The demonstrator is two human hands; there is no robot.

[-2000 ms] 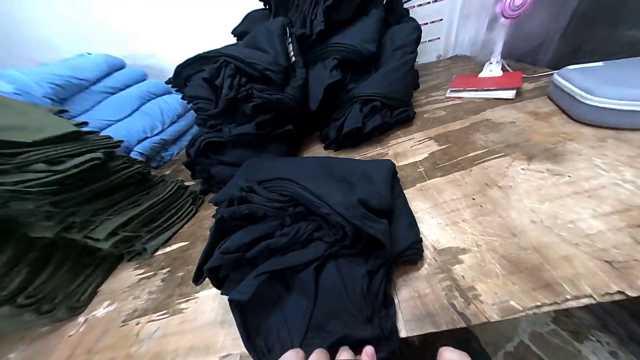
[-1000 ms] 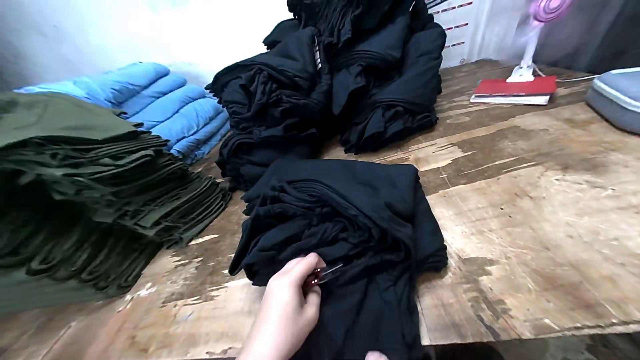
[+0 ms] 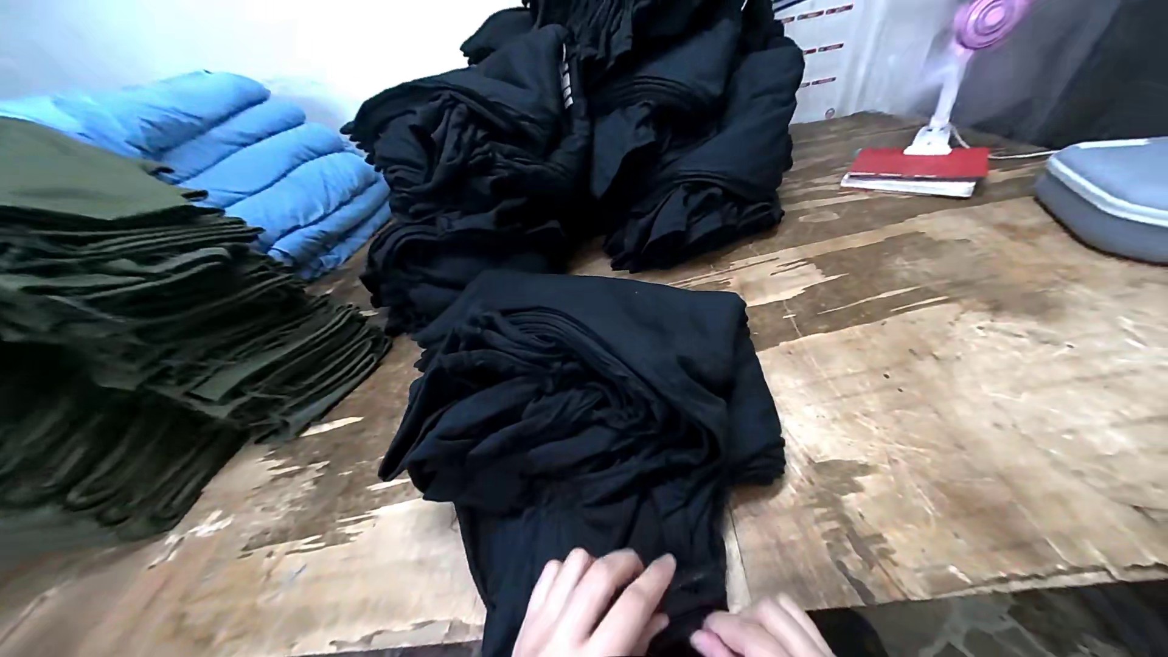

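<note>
A pile of folded black garments (image 3: 584, 392) lies on the worn wooden table, with one black piece of cloth (image 3: 584, 547) hanging from it toward the front edge. My left hand (image 3: 598, 602) rests on that cloth at the bottom middle, fingers bent; whether it pinches the fabric is hard to see. Just to its right, my right hand (image 3: 762, 628) holds the cloth's edge between thumb and fingers at the table's front edge. The lower parts of both hands are cut off by the frame.
Dark green folded garments (image 3: 182, 319) are heaped at left, blue ones (image 3: 265, 164) behind them. A tall black clothing stack (image 3: 566, 137) stands at the back. A pink and white fan (image 3: 949, 91), a red book (image 3: 917, 164) and a grey case (image 3: 1113, 196) sit at right.
A hand that was over the middle of the black cloth with a small metal tool has moved down to the front edge. The tool is no longer visible. Both hands now show there.
</note>
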